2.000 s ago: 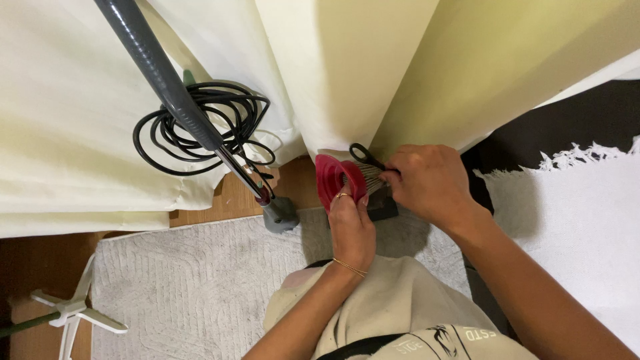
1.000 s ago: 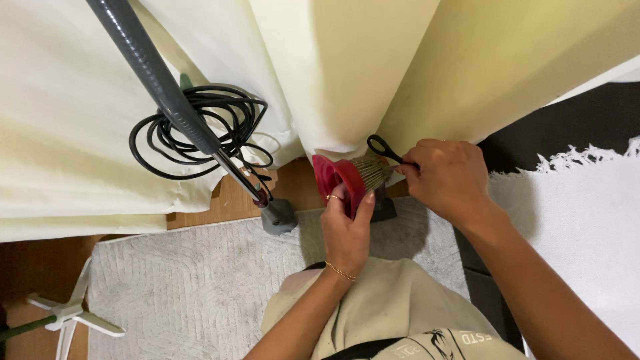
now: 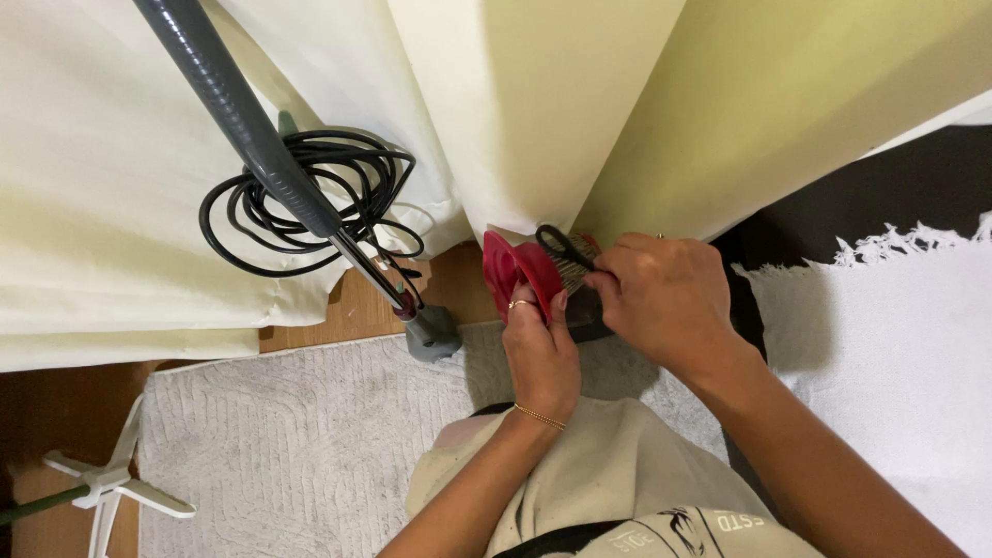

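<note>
My left hand (image 3: 542, 356) grips a red plastic cup-shaped part (image 3: 535, 267) by its rim, with fingers inside the hollow side. From its far side extends a pleated, greyish piece (image 3: 577, 260), which looks like a vacuum filter. Over the pleats, my right hand (image 3: 666, 294) pinches a slim dark tool that ends in a black loop (image 3: 559, 244); its other end is hidden by the fingers. The two hands are close together but apart.
At left a grey tube (image 3: 232, 108) with a metal rod and grey base (image 3: 432, 333) stands beside a coiled black cable (image 3: 372, 178). Cream curtains (image 3: 558, 101) hang ahead. A grey rug (image 3: 294, 434), white stand feet (image 3: 108, 480) and fringed white cloth (image 3: 891, 341) lie around.
The black loop has shifted against the red part and pleats; one second ago it stood farther from the red rim. Both hands keep their holds and stay near the same place.
</note>
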